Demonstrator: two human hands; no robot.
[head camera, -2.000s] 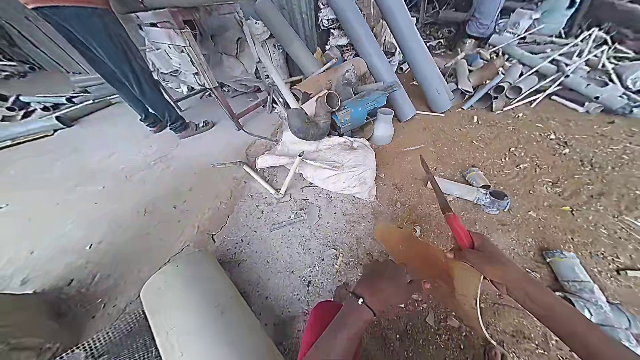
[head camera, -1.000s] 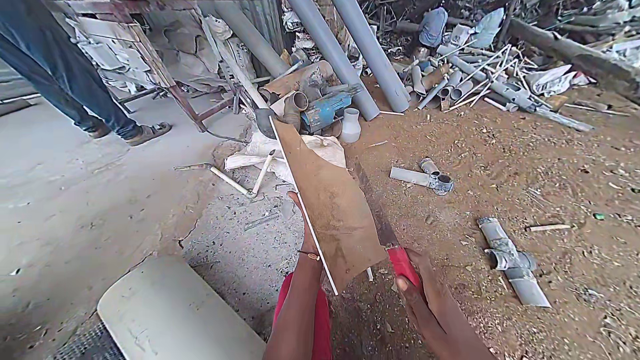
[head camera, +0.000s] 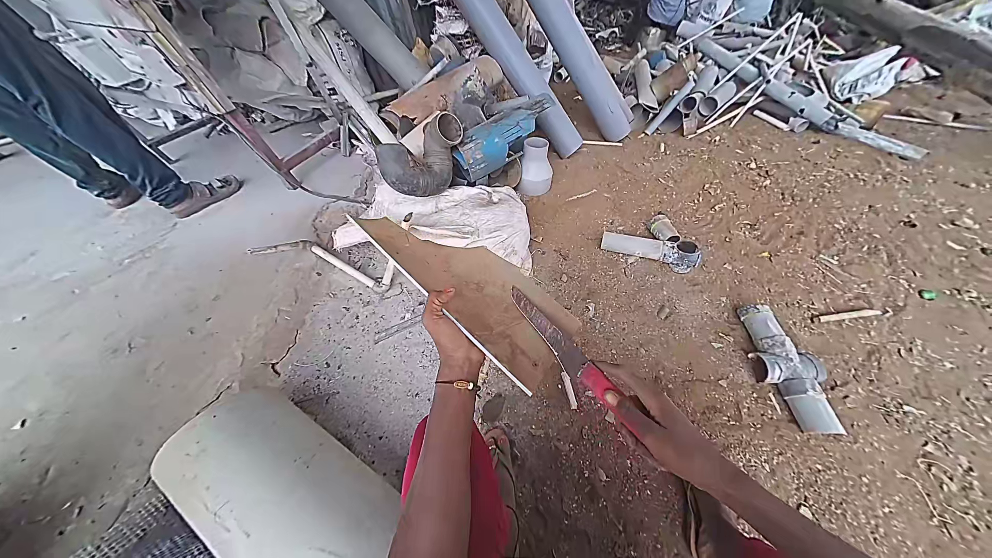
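My left hand (head camera: 449, 332) grips the near white edge of a thin brown sheet (head camera: 473, 291), its thumb over the top face and its other fingers hidden underneath. The sheet is tilted and has an uneven far edge. My right hand (head camera: 651, 426) is closed around the red handle of a long-bladed knife or saw (head camera: 549, 332). Its dark, stained blade points up and left across the right part of the sheet; whether it touches the sheet I cannot tell. A narrow pale strip (head camera: 570, 390) shows just left of the red handle.
A curved cream panel (head camera: 271, 473) lies at lower left. Grey pipe fittings (head camera: 790, 368) and a smaller jointed piece (head camera: 651, 246) are on the dirt. A white sack (head camera: 457, 221), a blue tool (head camera: 496, 139) and leaning pipes (head camera: 573, 70) stand ahead. A person's legs (head camera: 85, 116) are at upper left.
The sheet, steeply tilted a second ago, now lies flatter, and its brown face shows more widely. The blade, partly hidden behind the sheet then, is now seen over it.
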